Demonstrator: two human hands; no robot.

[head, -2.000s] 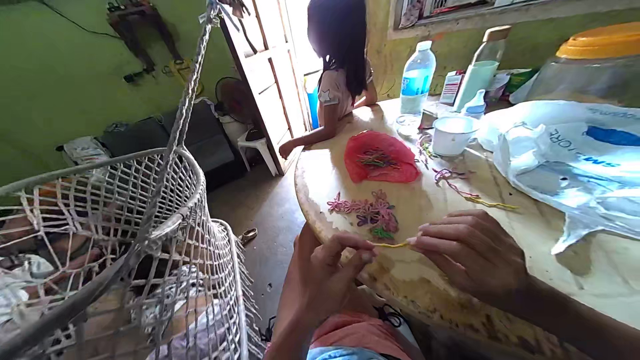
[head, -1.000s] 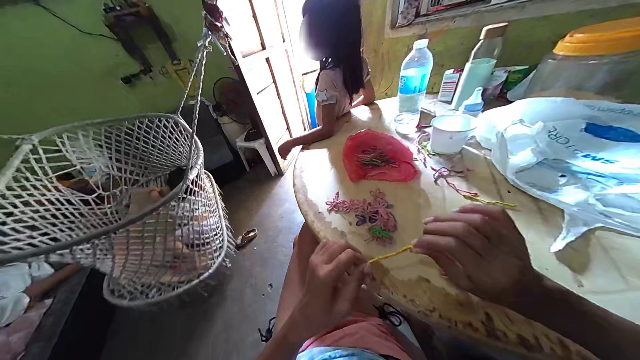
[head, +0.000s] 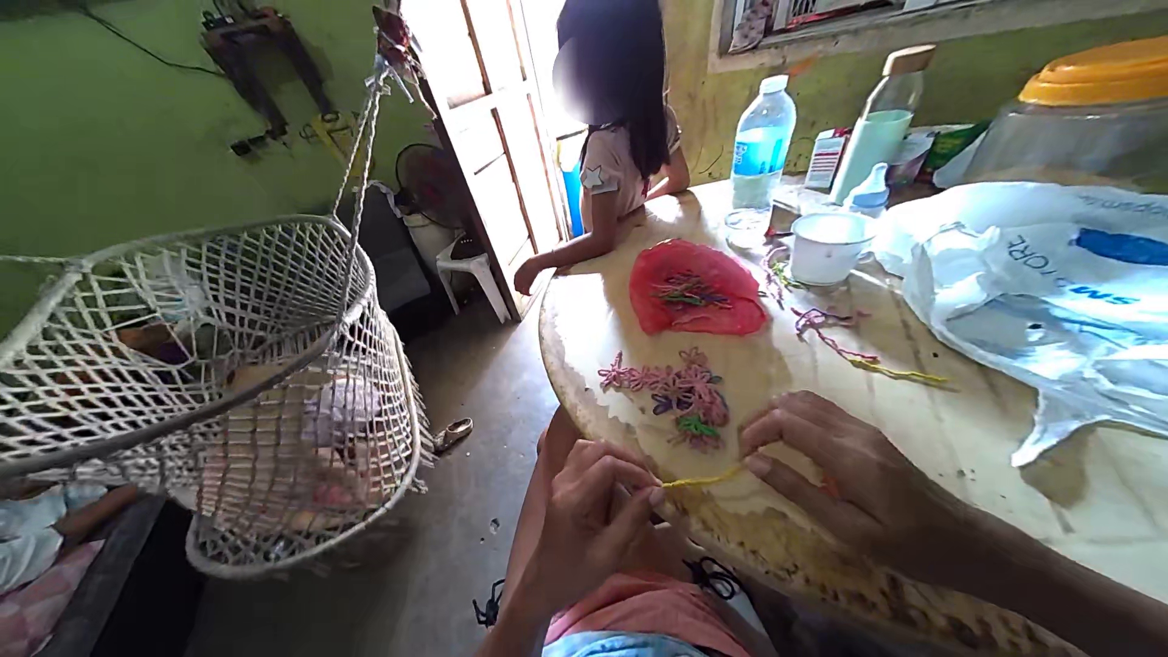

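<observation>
A yellow strand (head: 701, 480), like yarn or cord, stretches between my hands at the near edge of the table. My left hand (head: 598, 502) pinches one end between thumb and fingertips; my right hand (head: 821, 465) has its fingertips on the other end. Just beyond them lie pink, purple and green flower-shaped loops of yarn (head: 680, 388). Farther back, a red plastic bag (head: 744, 315) lies flat with multicoloured strands (head: 689, 290) on it. To its right are loose pink and purple strands (head: 835, 342) with a yellow end.
A white cup (head: 826, 251), a plastic water bottle (head: 762, 151), a wooden-capped bottle (head: 876, 137) and a white plastic bag (head: 995, 301) stand or lie on the round table (head: 584, 356). A person (head: 620, 164) leans on its far edge. At left hangs a net cradle (head: 356, 429).
The hanging net cradle has swung between the frames. The yellow strand stays between my hands, which have shifted only slightly.
</observation>
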